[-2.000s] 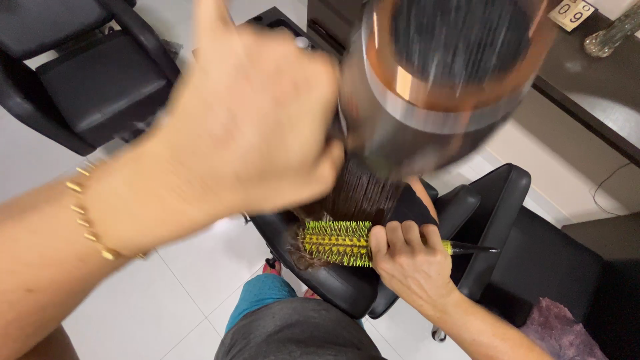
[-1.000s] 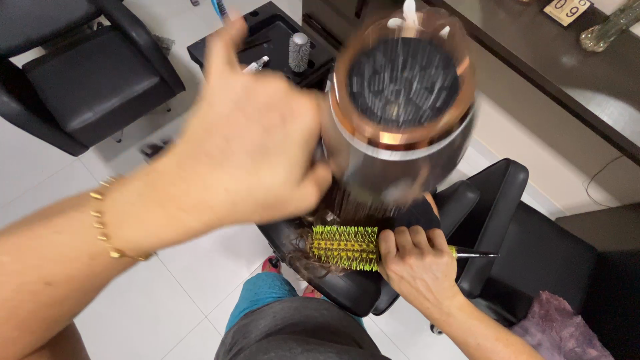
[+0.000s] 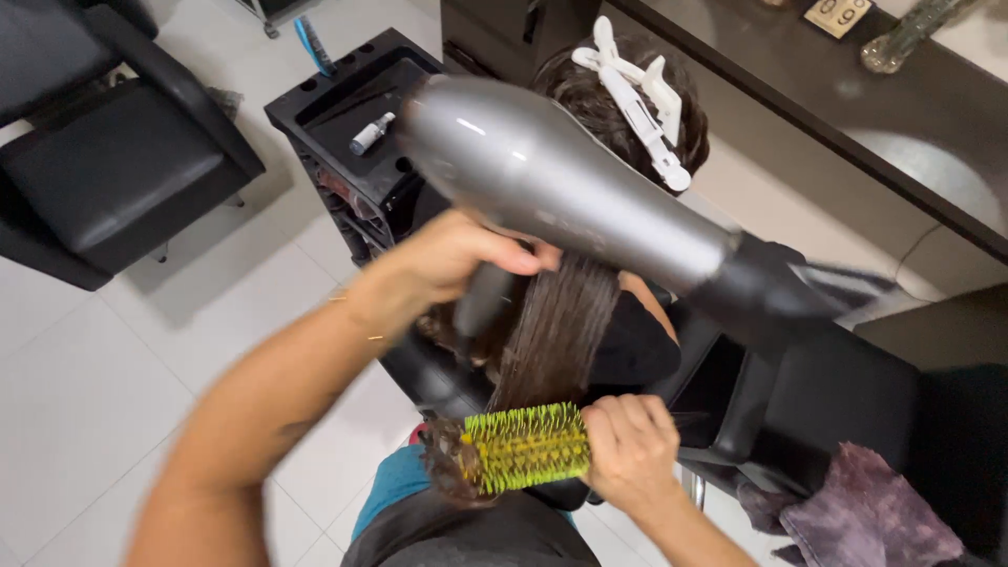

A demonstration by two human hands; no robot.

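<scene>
My left hand (image 3: 480,256) grips the handle of a silver hair dryer (image 3: 551,169), whose barrel runs across the view with its black nozzle (image 3: 760,291) at the right. My right hand (image 3: 631,449) is closed around the handle of a yellow-green round hairbrush (image 3: 528,446). Its bristles hold the ends of a straight section of brown hair (image 3: 559,335), stretched down from a seated person. White sectioning clips (image 3: 646,118) hold the rest of the hair on top of the person's head. The dryer partly hides the head and shoulders.
A black salon trolley (image 3: 283,110) with a small bottle (image 3: 372,134) stands beyond the dryer. One black salon chair (image 3: 142,165) is at the left, another (image 3: 843,402) at the right with a purple towel (image 3: 874,512). A dark counter (image 3: 890,102) runs along the upper right.
The dryer has swung from pointing its rear at the camera to lying sideways, nozzle to the right. My left hand has lowered, uncovering the clips. The brush stays in my right hand.
</scene>
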